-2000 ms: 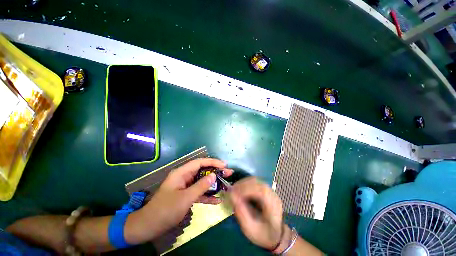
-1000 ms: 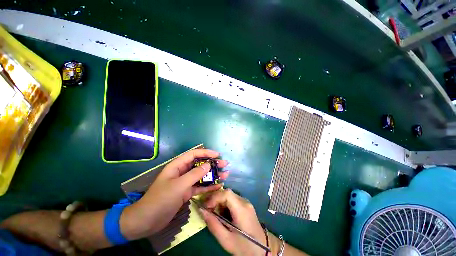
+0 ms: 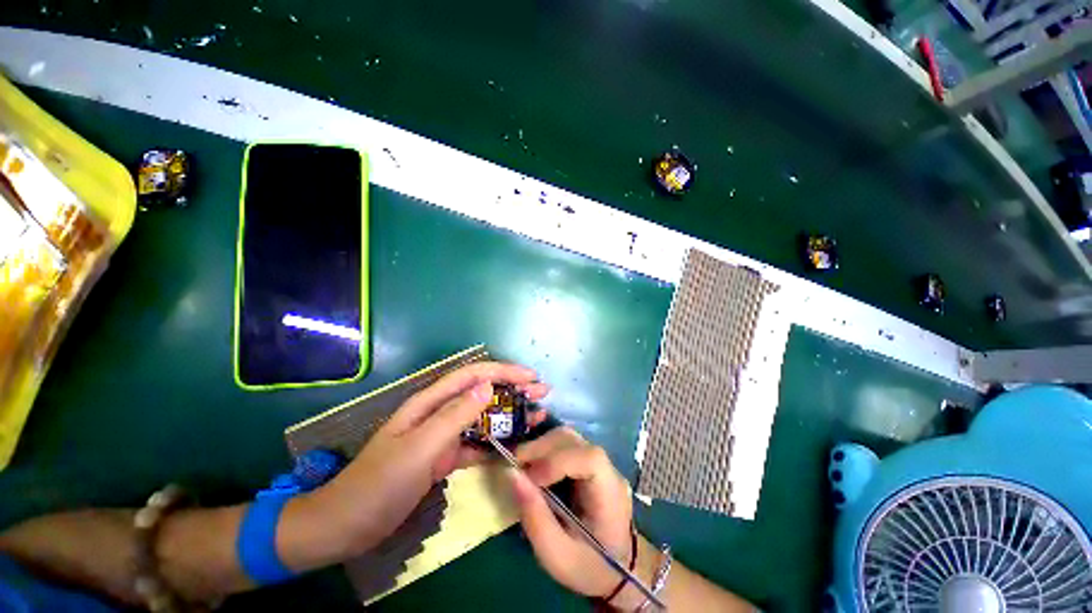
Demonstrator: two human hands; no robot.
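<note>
My left hand [image 3: 413, 461], with a blue wrist strap, holds a round black electronic module [image 3: 502, 419] with gold and white patches in its fingertips. My right hand [image 3: 575, 503] holds thin silver tweezers [image 3: 575, 521] like a pen. Their tip is at the lower edge of the module; whether it touches is too small to tell. A striped adhesive sheet with cream backing [image 3: 479, 509] lies beneath my left hand, partly covered by it. A second brown-grey striped sheet [image 3: 704, 377] lies to the right, its upper end over the white rail.
A smartphone in a lime-green case [image 3: 303, 263], another module [image 3: 163, 178] and a yellow tray [image 3: 114, 198] with amber bags lie at left. A light-blue fan [image 3: 1030, 437] stands at lower right. Several modules [image 3: 674, 173] sit on the belt beyond the white rail [image 3: 479, 204].
The tweezers have moved from over the striped sheet up to the module. The left hand still holds the module. The modules on the belt have shifted slightly.
</note>
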